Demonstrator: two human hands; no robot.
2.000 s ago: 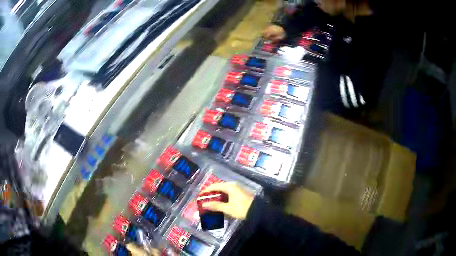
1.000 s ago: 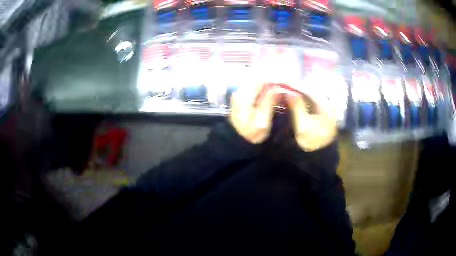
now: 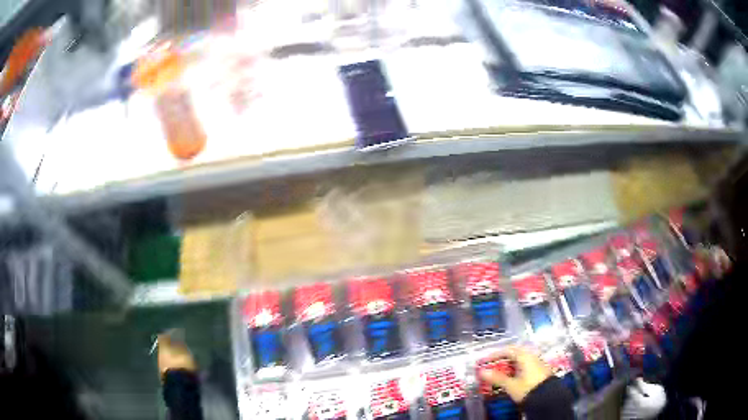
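Observation:
A clear blister tray lies in front of me, with a back row of red-topped, blue-black product units and a front row cut off by the lower edge. My right hand is at the tray's front right, its fingers closed around the red top of a product unit at a pocket. My left hand is left of the tray over the dark green bench, small and blurred. Whether it holds something cannot be told.
More filled trays overlap at right, beside a person in dark clothing. Tan cardboard with blurred clear pieces lies behind the tray. The raised white shelf holds a smartphone and an orange bottle.
The view has swung up to the shelf. My hands, close together over the tray one second ago, are now far apart, the left one off to the tray's left.

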